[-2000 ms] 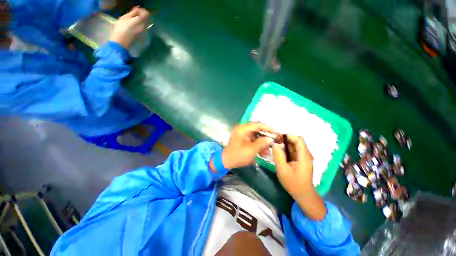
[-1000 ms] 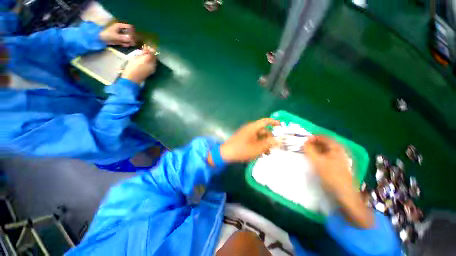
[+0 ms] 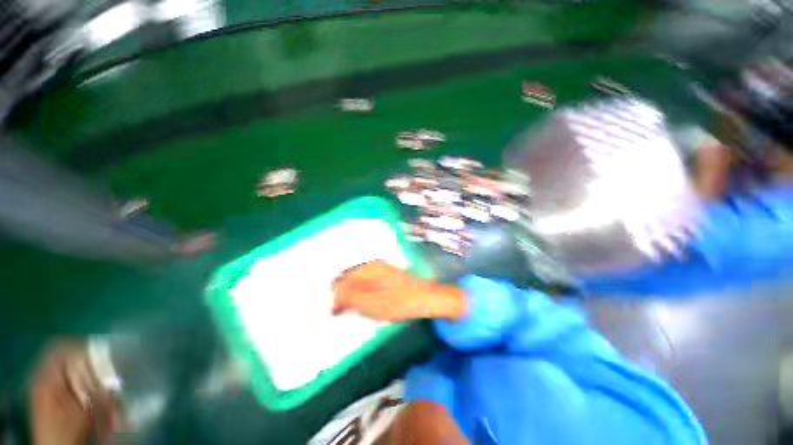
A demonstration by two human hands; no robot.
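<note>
The frame is strongly blurred. My right hand (image 3: 383, 292) is over the green tray (image 3: 254, 369), its fingers bent down at the loose white pieces (image 3: 304, 304) that fill it. A faint dark edge shows along the top of its fingers; whether it is a slim tool cannot be told. A blurred hand (image 3: 65, 400) is cut off at the lower left, with a pale thing at its fingers. Whether it is my left hand or the neighbour's cannot be told.
A loose cluster of small modules (image 3: 456, 200) lies beyond the tray's right corner, with several scattered behind. Shiny clear blister trays (image 3: 609, 178) stand at the right, before another person's blue sleeve (image 3: 739, 243). A grey upright (image 3: 69, 204) is at the left.
The view has swung to the right, so the tray now shows further left. My hands were close together over the tray; now only my right hand shows there.
</note>
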